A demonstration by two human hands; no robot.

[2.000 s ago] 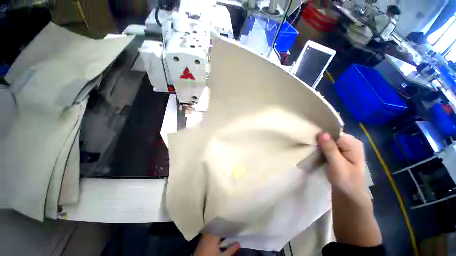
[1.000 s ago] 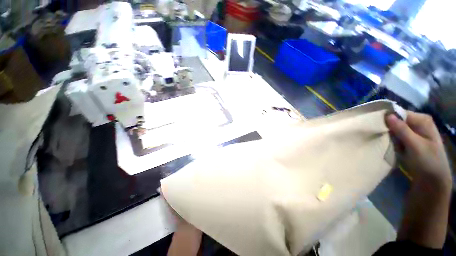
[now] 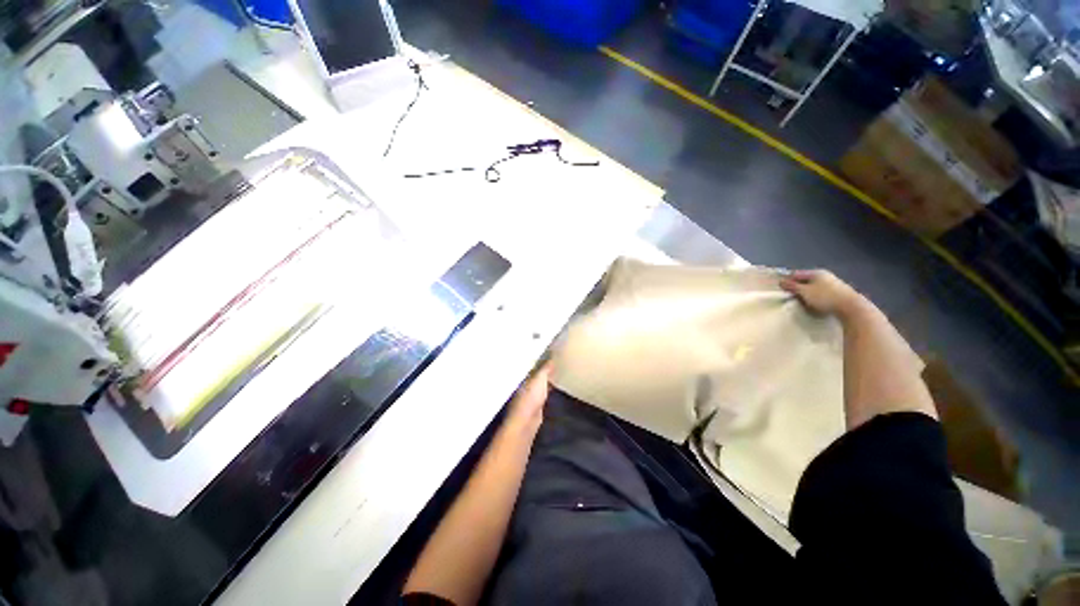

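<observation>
A large beige panel lies over the table's front edge at the right and hangs down beside my lap. A small yellow mark shows on it. My right hand grips its far right edge. My left hand is at its near left edge; the fingers are partly hidden, so its hold is unclear. A white sewing template with red and yellow lines lies beside the machine head at the left.
A framed screen stands at the rear. Dark snips with a cord and a small grey rectangle lie on the white tabletop. Beyond are a yellow floor line, a cardboard box and blue bins.
My view has turned right and down. The panel has moved away from the machine and been lowered onto the table's front edge at the right. The left panel stack has left view.
</observation>
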